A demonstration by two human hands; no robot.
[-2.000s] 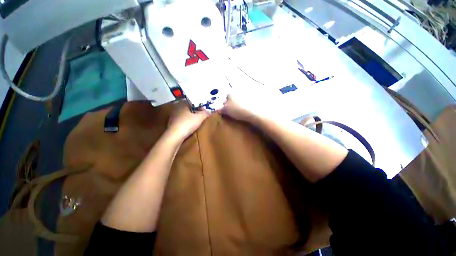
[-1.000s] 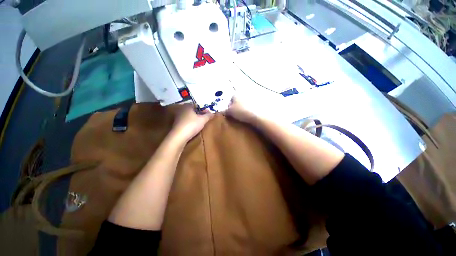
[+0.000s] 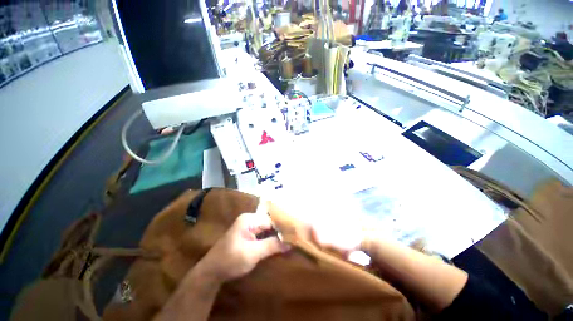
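A large brown bag or apron panel (image 3: 220,216) covers the near side, drawn a little toward me from the white sewing machine head (image 3: 261,138). My left hand (image 3: 248,247) grips the panel's upper edge, thumb and fingers pinched near the middle. My right hand (image 3: 339,241) is on the panel's edge to the right, overexposed and blurred; its fingers seem closed on the cloth. A dark label tab (image 3: 196,207) shows at the panel's upper left. A small shiny metal spot (image 3: 124,291) is at lower left.
A white machine table (image 3: 389,182) carries thread snips (image 3: 371,157) and a small dark piece (image 3: 347,167). A green mat (image 3: 173,160) lies left of the machine under a hose. A dark screen (image 3: 166,44) stands upper left. Brown pieces lie at far left and right (image 3: 540,244). Thread cones (image 3: 307,65) stand behind.
My view has lifted to show the factory floor. Both hands have come away from the needle area toward me with the panel's edge, which is now folded up between them.
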